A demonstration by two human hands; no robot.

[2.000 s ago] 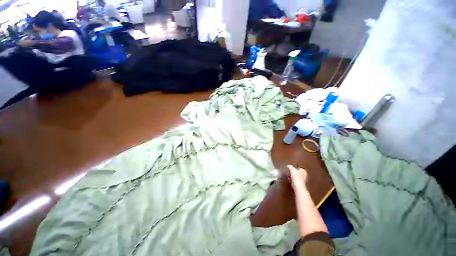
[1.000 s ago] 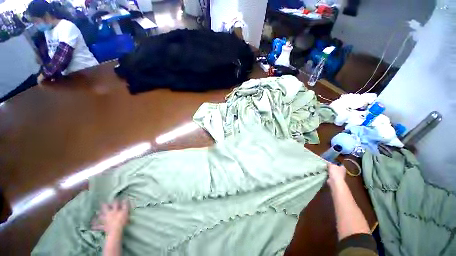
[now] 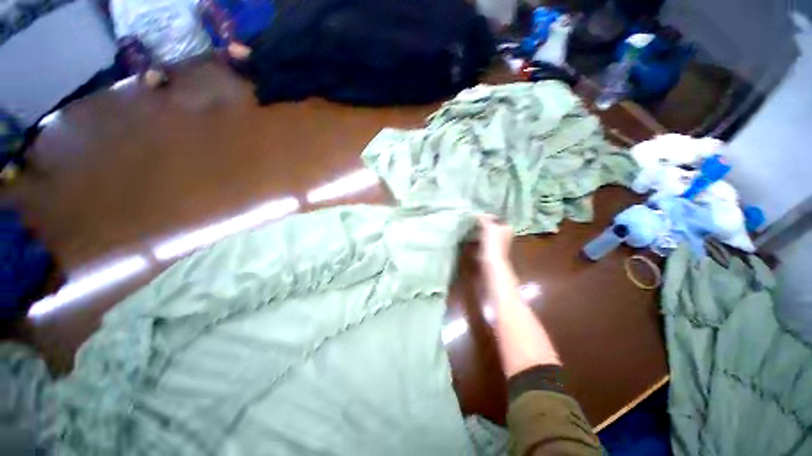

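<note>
A pale sage green tiered dress (image 3: 312, 329) lies spread over the brown table before me, with dark wavy ruffle seams across it. My right hand (image 3: 491, 239) is at the dress's far right corner and pinches the cloth edge there; the fingers are blurred. Thread snips cannot be made out in it. My left hand is not in view.
A crumpled green heap (image 3: 516, 151) lies beyond the dress; another green garment (image 3: 730, 356) is at the right. A yellow ring (image 3: 642, 272), grey-blue bottle (image 3: 605, 242) and white-and-blue bundle (image 3: 686, 209) lie between. Black garments (image 3: 365, 53) and a person's hands are across the table (image 3: 178, 151).
My right hand has moved left and away from me with the cloth edge. My left hand, flat on the dress before, has gone out of view. The camera has tilted down.
</note>
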